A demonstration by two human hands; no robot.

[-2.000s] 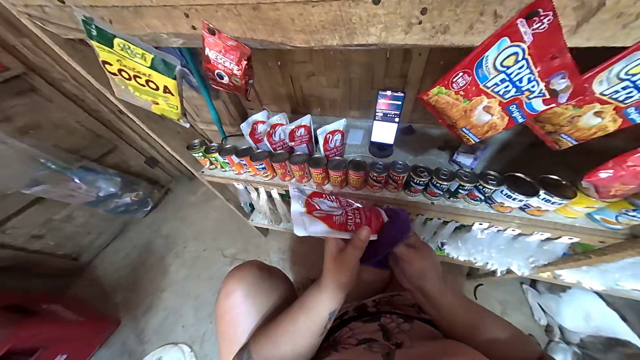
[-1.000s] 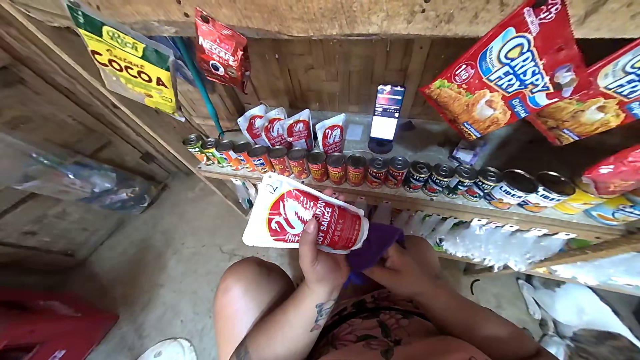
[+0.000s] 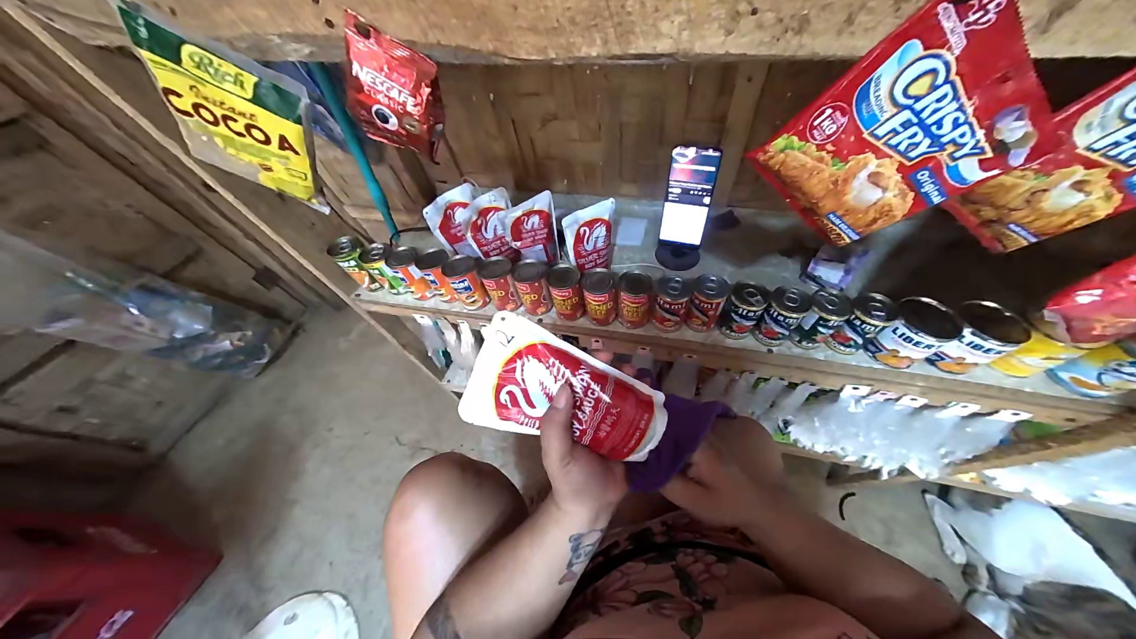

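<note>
A red and white soy sauce pouch (image 3: 568,390) lies tilted in my left hand (image 3: 581,461), thumb across its front and fingers behind it. My right hand (image 3: 728,470) grips a purple cloth (image 3: 679,441) against the pouch's bottom end; part of the cloth is hidden by the pouch and my hand. Just beyond, a row of cans (image 3: 599,298) lines the front edge of the wooden shelf. Behind the cans stand several similar soy sauce pouches (image 3: 532,226), one of them a little apart from the others.
A lit phone (image 3: 689,200) stands upright on the shelf. Overhead hang a cocoa pack (image 3: 235,115), a coffee pack (image 3: 390,89) and breading mix packs (image 3: 905,124). Clear plastic bags (image 3: 887,430) hang below the shelf edge. A red crate (image 3: 98,568) is at lower left, a white and grey animal (image 3: 1038,550) at lower right.
The pouch has moved left from its place two seconds ago, and its printed face has turned more toward the view. Both hands still hold the pouch and the cloth.
</note>
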